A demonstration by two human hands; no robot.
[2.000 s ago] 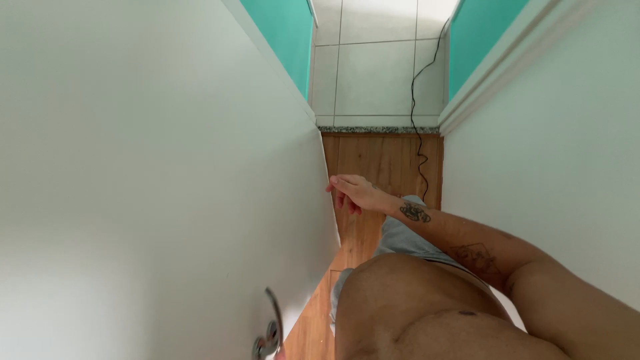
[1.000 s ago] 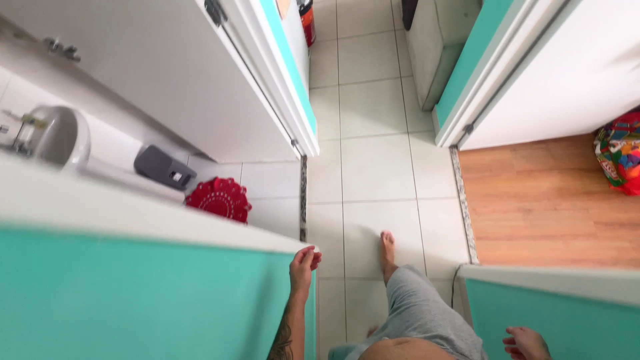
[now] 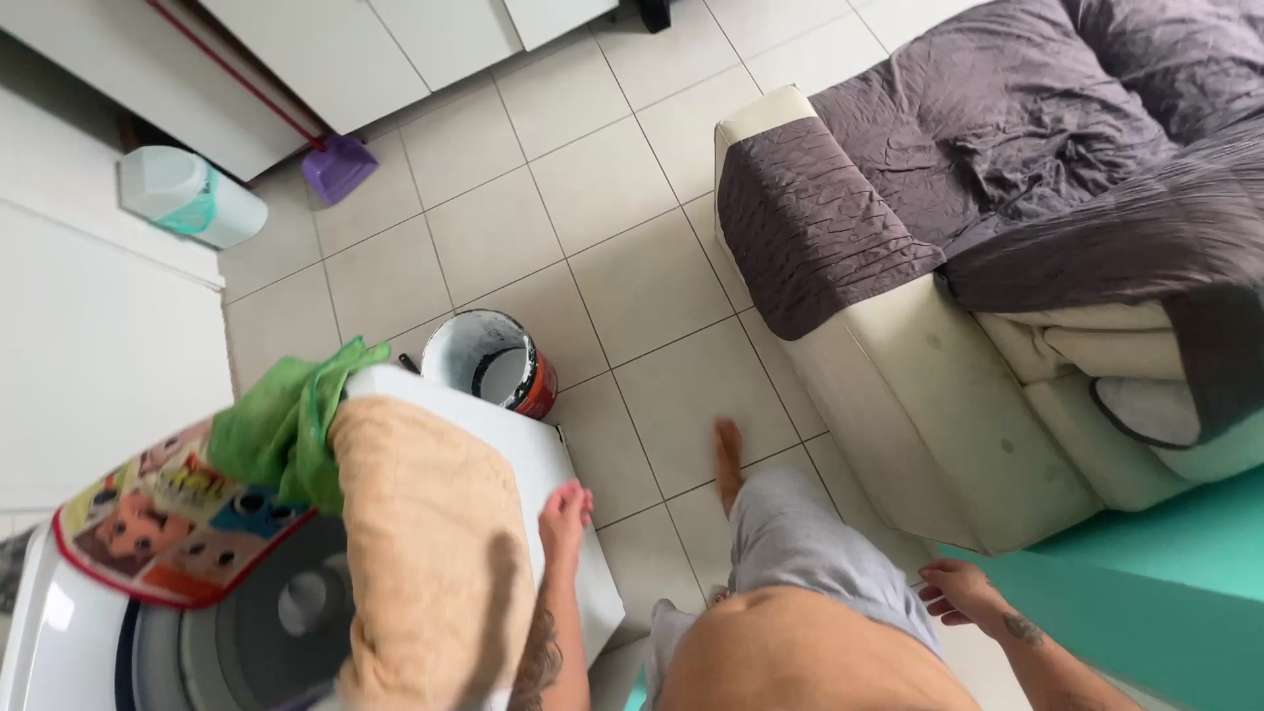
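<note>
My left hand (image 3: 566, 512) hangs with loosely curled fingers beside the edge of a white top-loading washing machine (image 3: 583, 563), and nothing shows in it. A beige towel (image 3: 425, 533) and a green cloth (image 3: 281, 425) lie over the machine's top, next to a printed cloth with a red border (image 3: 168, 523). Just past the machine's corner, a paint bucket (image 3: 541, 387) stands on the floor. My right hand (image 3: 956, 591) holds nothing, its fingers apart, near the end of a cream sofa (image 3: 908, 434).
A dark grey cover (image 3: 820, 217) drapes over the sofa. At the far left are a white bin (image 3: 237, 212) and a purple dustpan (image 3: 341, 166) by white cabinets (image 3: 326, 69). Tiled floor (image 3: 642, 286) runs between sofa and bucket. A teal wall (image 3: 1136, 612) stands at lower right.
The view has moved from a white door, through a tiled passage, to a room with a sofa and washing machine. My left hand, at a teal wall's edge one second ago, is now beside the machine.
</note>
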